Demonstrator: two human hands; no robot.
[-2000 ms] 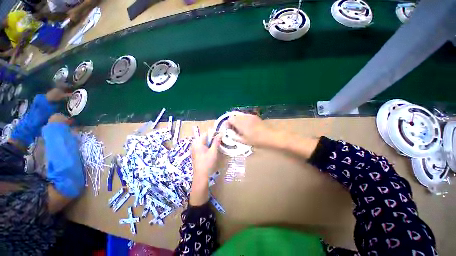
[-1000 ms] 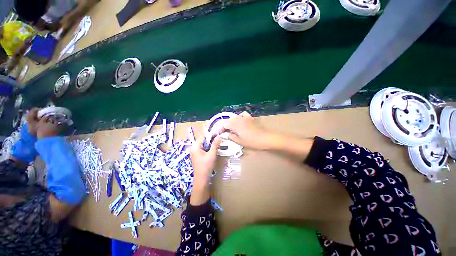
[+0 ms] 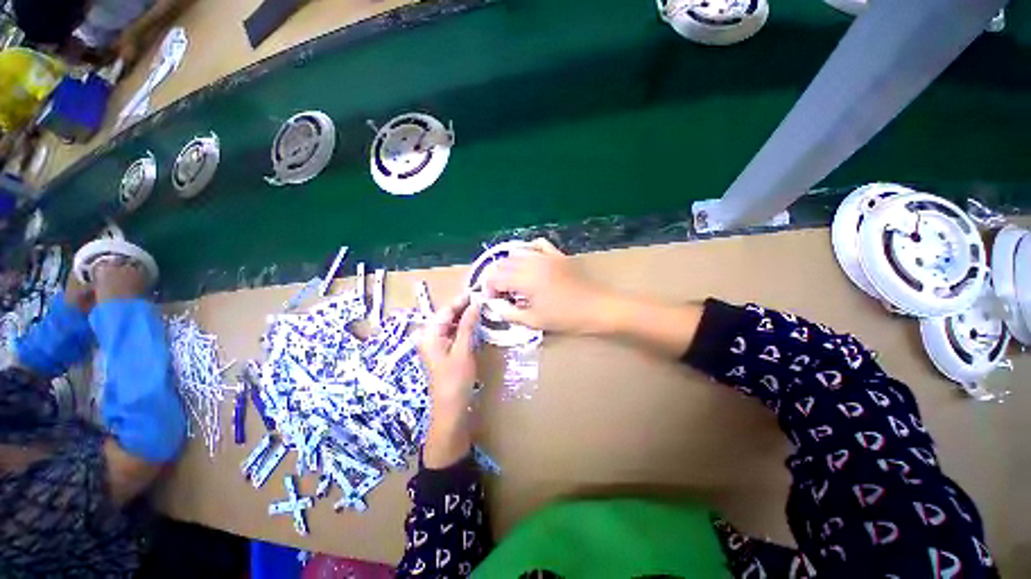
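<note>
A white round base [image 3: 491, 271] with dark slots lies on the brown table covering at the belt's near edge. My right hand [image 3: 540, 291] is over its face with bent fingers. My left hand [image 3: 450, 351] is at its left edge, thumb and fingertips close together. Whether either hand grips the base or a small part is hidden by the fingers and blur. A large heap of printed strips [image 3: 339, 385] lies left of my left hand. A pale sticker sheet [image 3: 521, 371] lies just below the base.
The green conveyor belt [image 3: 543, 136] carries several round bases. A grey slanted post [image 3: 854, 113] stands at its near edge. Stacked discs [image 3: 925, 255] lie at the right. Thin white sticks [image 3: 198, 379] lie left of the heap, beside a neighbouring worker's blue sleeves [image 3: 138, 379].
The bases at the belt's left have shifted rightward in view. Both my hands stay at the same base with small finger movements. The neighbouring worker has lifted a disc.
</note>
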